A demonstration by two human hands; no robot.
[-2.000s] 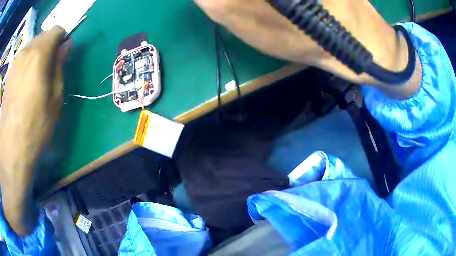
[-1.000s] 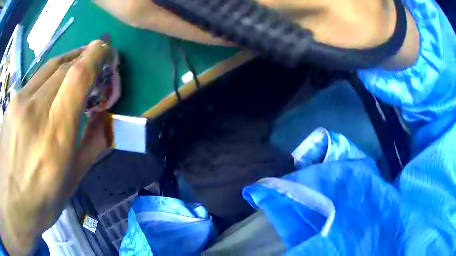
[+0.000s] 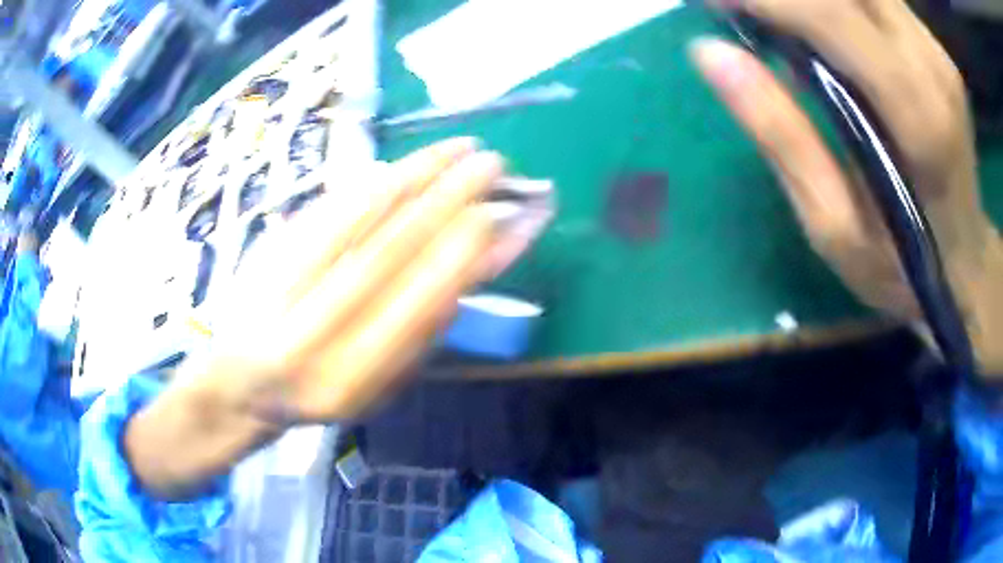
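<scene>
My left hand [image 3: 374, 280], blurred, is closed around a small pinkish-silver watch housing [image 3: 526, 214]. My fingers hide most of it. A silver-white battery [image 3: 492, 324] hangs beside it near the bench edge. My right hand [image 3: 858, 143] is at the upper right, partly cut off by the top edge. A thick black soldering iron and cable [image 3: 880, 165] run from its grip over the hand and wrist; the tip is not in view. A dark flat square [image 3: 638, 206] lies on the green mat between the hands.
A large white tray [image 3: 363, 105] with many watch units is at the left. Thin tweezers [image 3: 484, 110] lie by a white paper sheet [image 3: 528, 50]. A small white tag [image 3: 785, 321] is by the wooden bench edge [image 3: 660, 357]. Another person's blue sleeve [image 3: 28, 363] shows far left.
My left hand has taken hold of the watch housing and lifted it off the dark square, towards the tray. The view has swung left; my right hand now shows at the right.
</scene>
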